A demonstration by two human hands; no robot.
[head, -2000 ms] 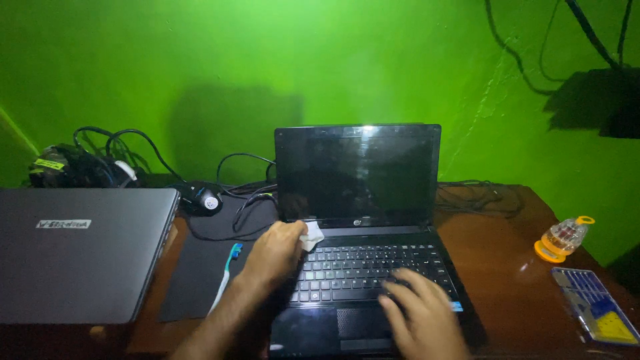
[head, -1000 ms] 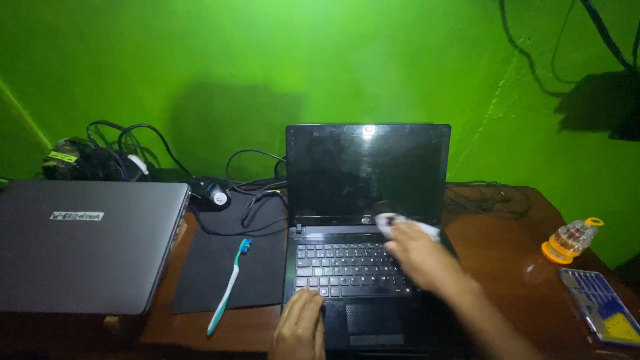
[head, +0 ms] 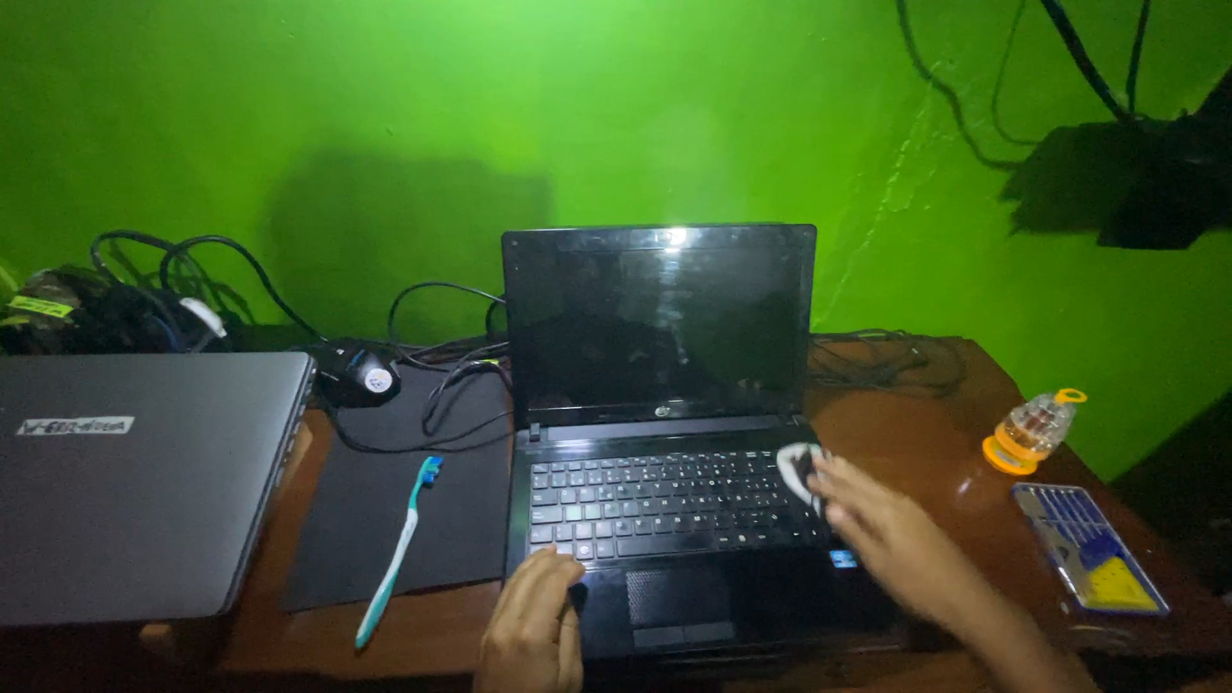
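Note:
A black laptop (head: 664,337) stands open with a dark screen, its keyboard (head: 654,500) facing me. My right hand (head: 866,510) holds a white cloth or wipe (head: 797,472) against the upper right part of the keyboard. My left hand (head: 539,616) rests at the front left corner of the palm rest, its fingers together near the lowest keys; nothing shows in it. A teal and white toothbrush (head: 399,549) lies left of the laptop on a black mat (head: 462,520).
At the left lies a closed grey laptop (head: 144,500), with a black mouse (head: 361,375) and cables behind. On the right stand a clear bottle-shaped container with orange ends (head: 1030,433) and a small tool case (head: 1092,549). A green wall (head: 674,125) rises behind the wooden table (head: 895,423).
My right hand has moved the white piece from below the screen to the keyboard's right side. Two seconds ago my left hand was near the white piece at the keyboard's upper left.

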